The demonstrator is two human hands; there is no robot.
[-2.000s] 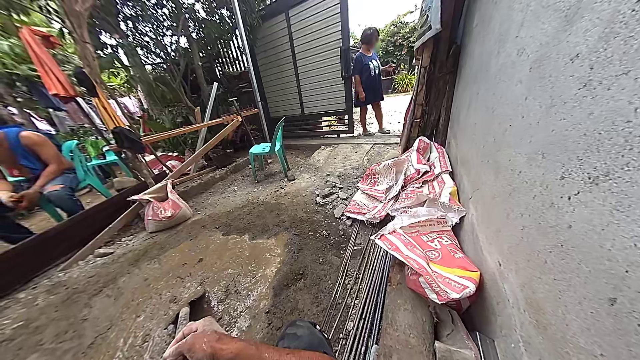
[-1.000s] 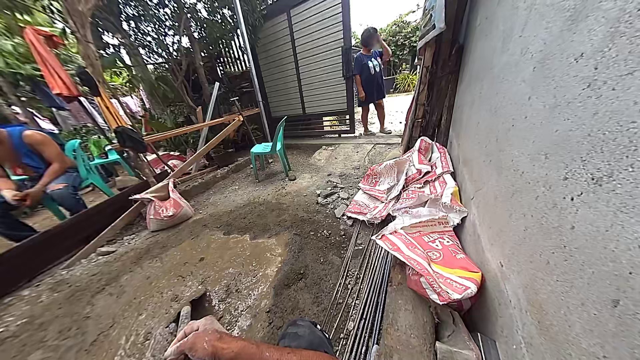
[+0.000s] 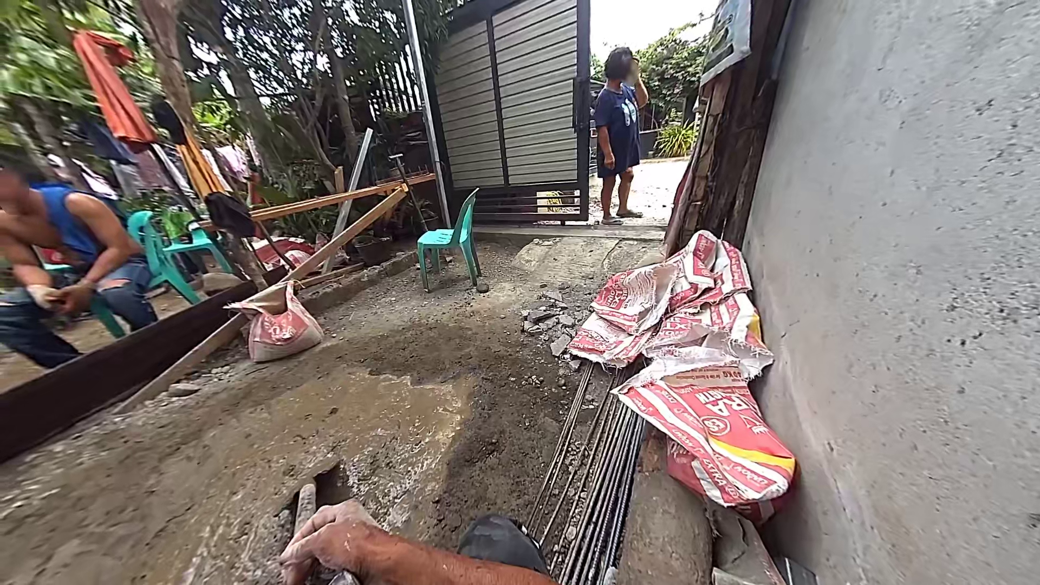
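My right hand (image 3: 329, 540), dusted with grey, is at the bottom edge left of centre, its forearm crossing in from the lower right. Its fingers bend downward beside a short, pale, rounded handle-like piece (image 3: 305, 508) that stands at the rim of a small dark hollow in the wet ground. Whether the fingers close on anything is hidden. A bit of shiny metal (image 3: 344, 578) shows under the hand. Shallow muddy water (image 3: 390, 414) spreads just beyond. My left hand is out of view. Right of my hand is a dark rounded thing (image 3: 502, 543), perhaps a boot or knee.
Long steel bars (image 3: 597, 479) lie on the right, near torn cement sacks (image 3: 715, 422) against a grey wall (image 3: 910, 284). Ahead are broken rubble (image 3: 556, 317), a green plastic chair (image 3: 448, 237) and a part-filled sack (image 3: 280, 329). One person (image 3: 89, 236) sits left; another (image 3: 619, 138) stands by the gate.
The person standing by the gate has raised a hand to the head. My right hand stays in about the same place.
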